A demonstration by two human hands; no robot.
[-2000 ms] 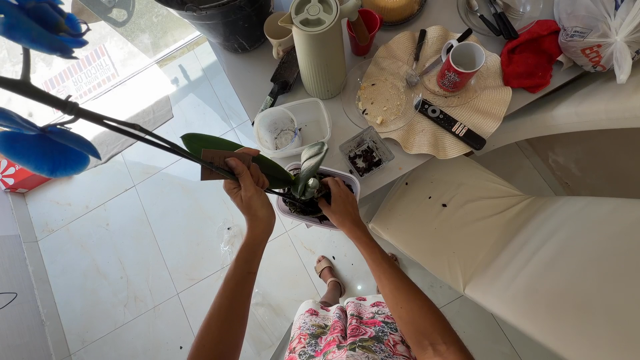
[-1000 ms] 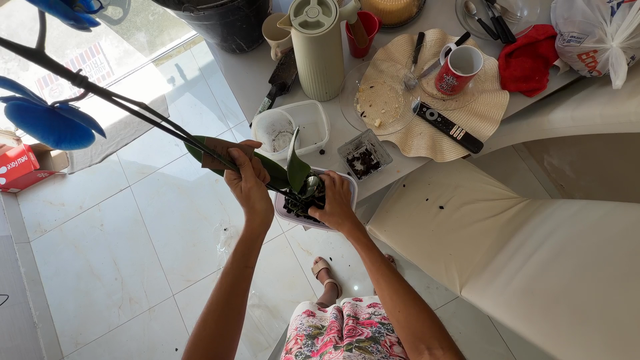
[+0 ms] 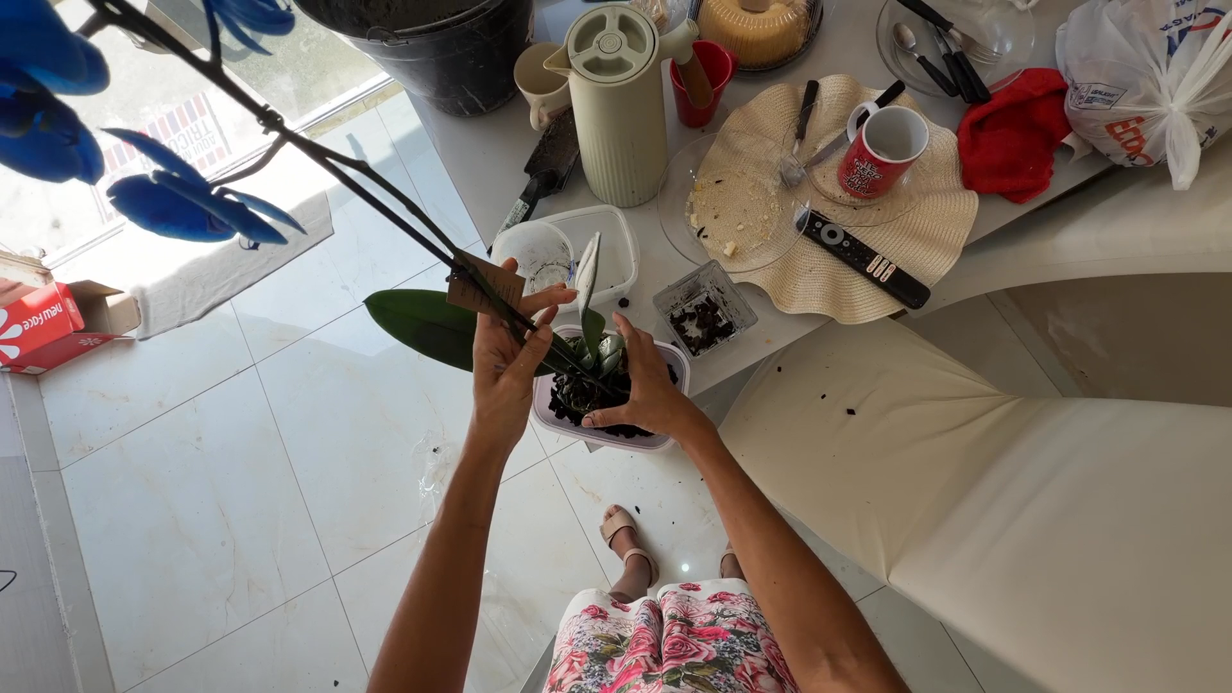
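A blue orchid point(image 3: 192, 197) leans to the upper left, its long dark stems rising from a white plastic tub point(image 3: 679, 366) of dark potting bark. My left hand point(image 3: 515, 361) is at the stems, beside a brown card tag point(image 3: 486, 284) and a broad green leaf point(image 3: 419, 322); its fingers are spread, and whether it grips a stem is unclear. My right hand point(image 3: 650, 385) reaches into the tub with thumb and fingers apart, around the plant's base. The roots are mostly hidden in the bark.
On the table stand a clear container with bark point(image 3: 705, 322), an empty-looking plastic tub point(image 3: 616, 250), a thermos point(image 3: 618, 115), a hand trowel point(image 3: 549, 164), a red mug point(image 3: 881, 154) and a remote control point(image 3: 861, 258). A cream-covered chair point(image 3: 866, 423) is at the right.
My left hand has loosened from its closed hold around the stems and leaf, its fingers now spread. My right hand has opened wider at the plant's base.
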